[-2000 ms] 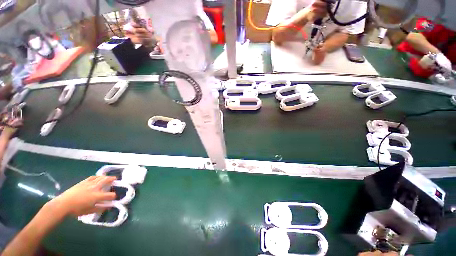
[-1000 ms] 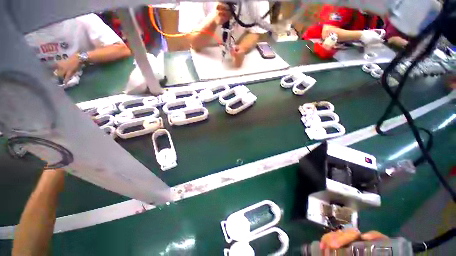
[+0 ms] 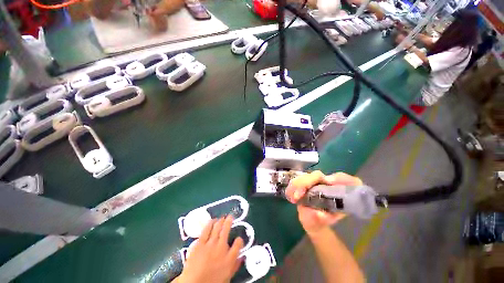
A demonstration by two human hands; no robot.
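My right hand point(image 3: 318, 196) is closed around the grey electric screwdriver point(image 3: 345, 200), its front end at the brassy ledge of the screw feeder point(image 3: 290, 138). The bit is hidden. A thick black cable runs from the screwdriver's rear. My left hand point(image 3: 214, 251) lies over a cluster of white loop-shaped housings point(image 3: 194, 223) on the green surface, fingers spread a little; whether it grips one I cannot tell. Another housing point(image 3: 258, 262) lies at its right, disc end up.
Many housings point(image 3: 116, 102) lie on the belt beyond the pale rail point(image 3: 166, 172). A grey post point(image 3: 41, 210) stands at left. The black cable point(image 3: 409, 108) loops at right. A person point(image 3: 450, 61) sits far right by the grey floor. A clear-wrapped piece point(image 3: 331, 122) lies beside the feeder.
The view has swung right. My left hand has come to the near housings, where one more housing now lies. My right hand with the screwdriver now shows fully, at the feeder's front.
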